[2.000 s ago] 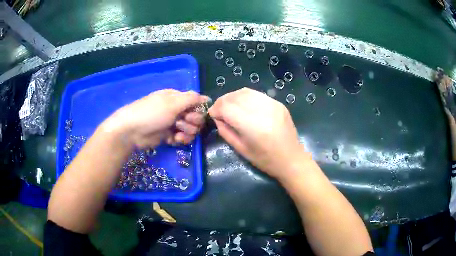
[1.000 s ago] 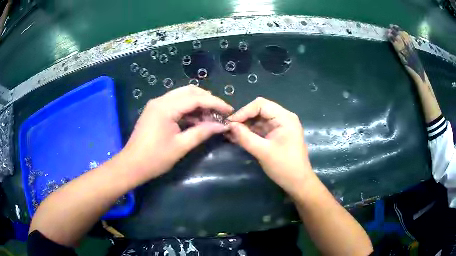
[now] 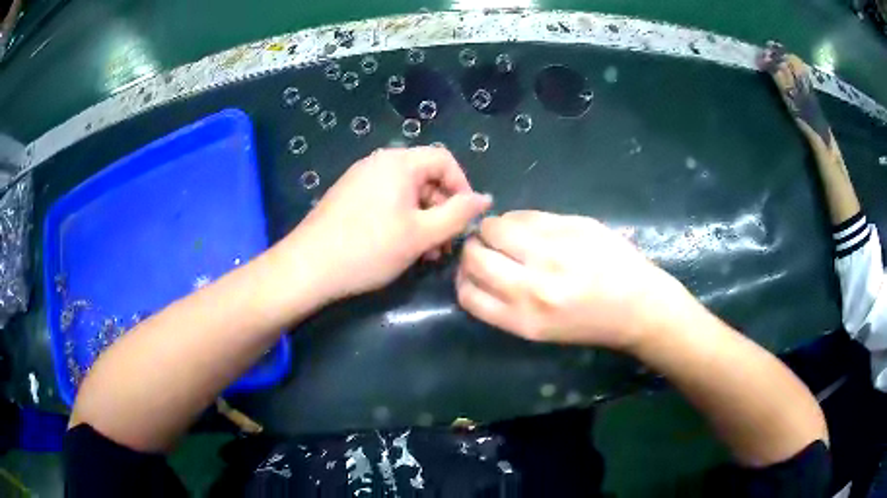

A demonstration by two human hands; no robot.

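My left hand (image 3: 404, 209) and my right hand (image 3: 545, 272) meet over the dark mat, fingertips almost touching. A small shiny bit shows between the fingertips (image 3: 475, 226); it looks like silvery rings, mostly hidden by the fingers. Several single rings (image 3: 361, 124) lie spaced on the mat (image 3: 661, 321) beyond my hands. The blue tray (image 3: 156, 195) is at the left, with tangled rings (image 3: 107, 336) in its near part, partly behind my left forearm.
A pale scuffed edge rail (image 3: 389, 41) runs across the far side. Three dark round patches (image 3: 562, 91) lie on the mat. Another person's hand and forearm (image 3: 807, 117) rest at the right edge. A crinkled plastic bag (image 3: 14, 243) is at the far left.
The view has shifted right from the tray since two seconds ago. My hands have moved off the tray's edge over the mat, and my right hand has turned knuckles up. Another person's arm has come into view.
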